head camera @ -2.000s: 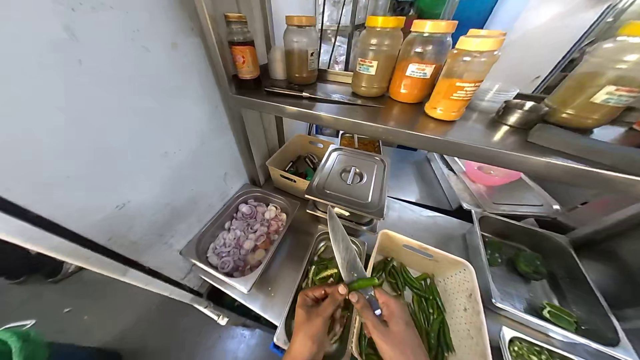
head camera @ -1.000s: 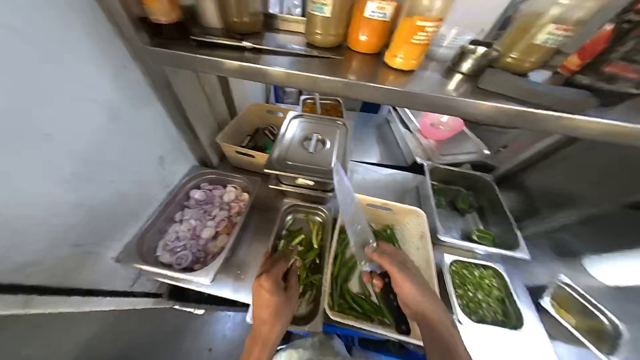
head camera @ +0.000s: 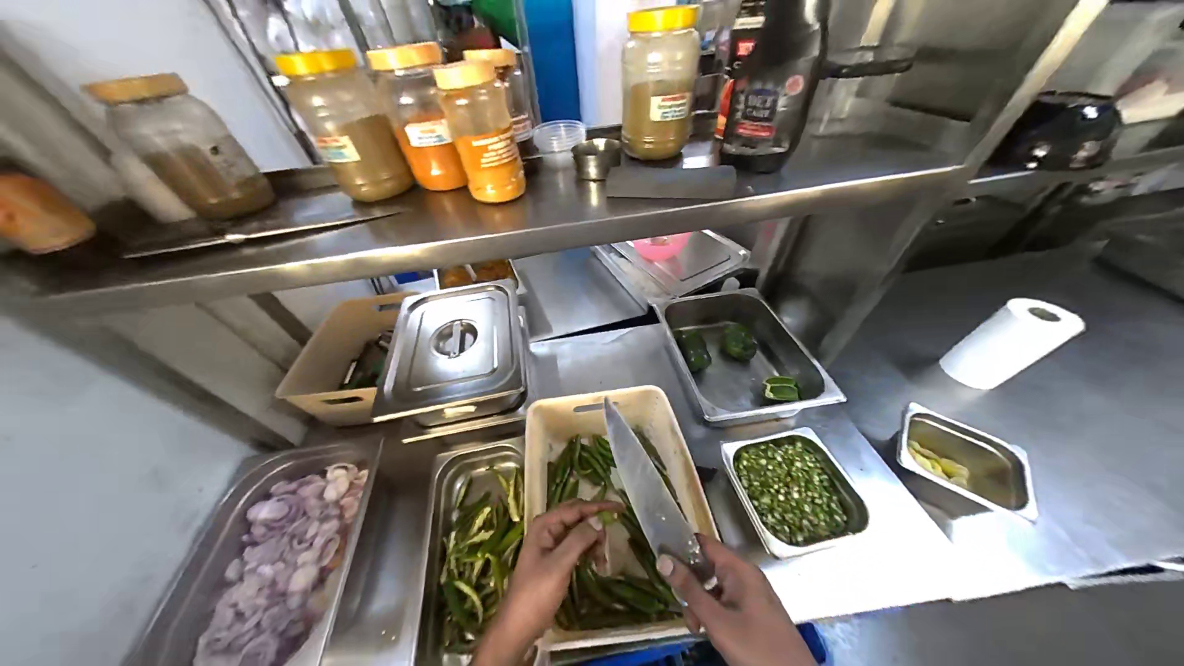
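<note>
My right hand (head camera: 735, 601) grips the handle of a large kitchen knife (head camera: 647, 486), its blade pointing up and away over a cream plastic basket (head camera: 698, 490) of whole green chillies (head camera: 620, 592). My left hand (head camera: 564, 555) is over the same basket, left of the blade, fingertips pinched on a small green piece, probably a chilli; the fingers partly hide it. Left of the basket, a steel pan (head camera: 435, 499) holds slit green chillies (head camera: 481, 546).
Sliced onions (head camera: 282, 546) fill a steel tray at left. Chopped green pieces (head camera: 794, 490) fill a pan at right, below a tray with green peppers (head camera: 737, 342). A lidded steel pan (head camera: 453, 347) stands behind. A steel shelf (head camera: 518, 231) with jars crosses above. A paper roll (head camera: 1011, 342) lies right.
My left hand has moved from over the pan of slit chillies to over the cream basket, beside the knife. The knife stays in my right hand. The view has swung right.
</note>
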